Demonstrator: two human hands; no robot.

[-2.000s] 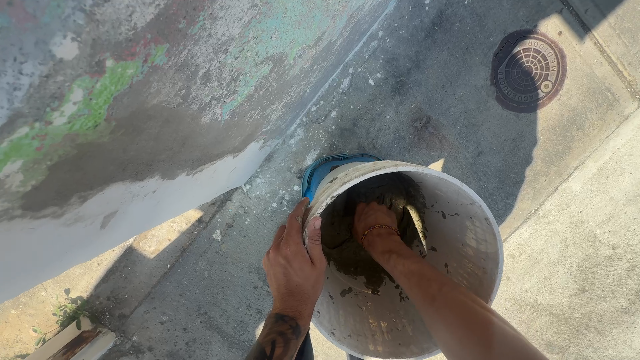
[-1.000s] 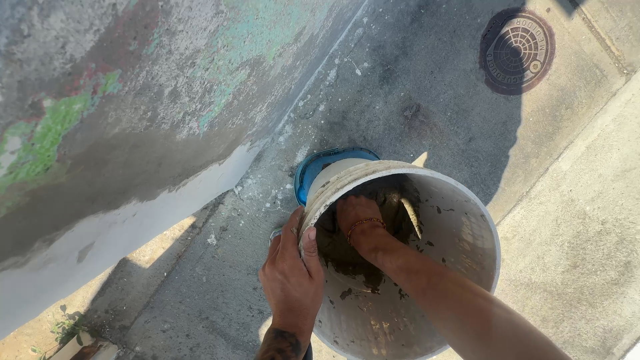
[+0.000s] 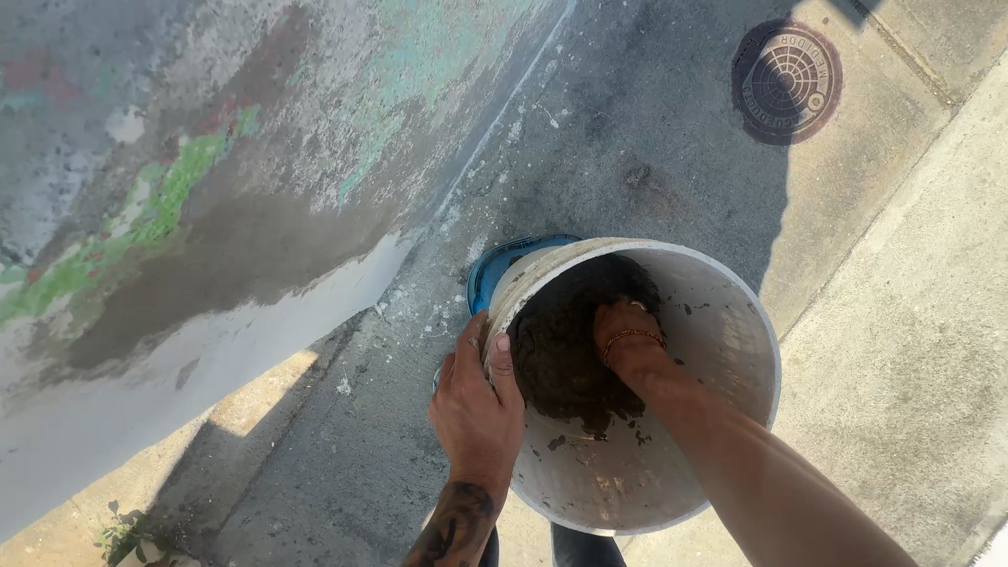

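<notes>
A white plastic bucket [image 3: 732,339] stands on a blue lid or tray [image 3: 482,277], its mouth toward me. Dark wet mortar-like mix [image 3: 555,354] lies at its bottom. My left hand [image 3: 480,402] grips the bucket's left rim, thumb over the edge. Deep inside the bucket is my right hand [image 3: 630,327], a beaded bracelet at its wrist; its fingers are down at the mix and partly hidden, so whether they hold something cannot be told.
A painted, patched wall [image 3: 260,157] runs along the left, with a damp grey-brown band near its base. A round metal meter cover [image 3: 787,81] is set in the concrete pavement [image 3: 661,118] at upper right. A small plant [image 3: 124,535] grows at lower left.
My right hand has moved to the right inside the bucket over the last second. The pale, long object seen in the bucket earlier no longer shows. My left hand stays at the rim.
</notes>
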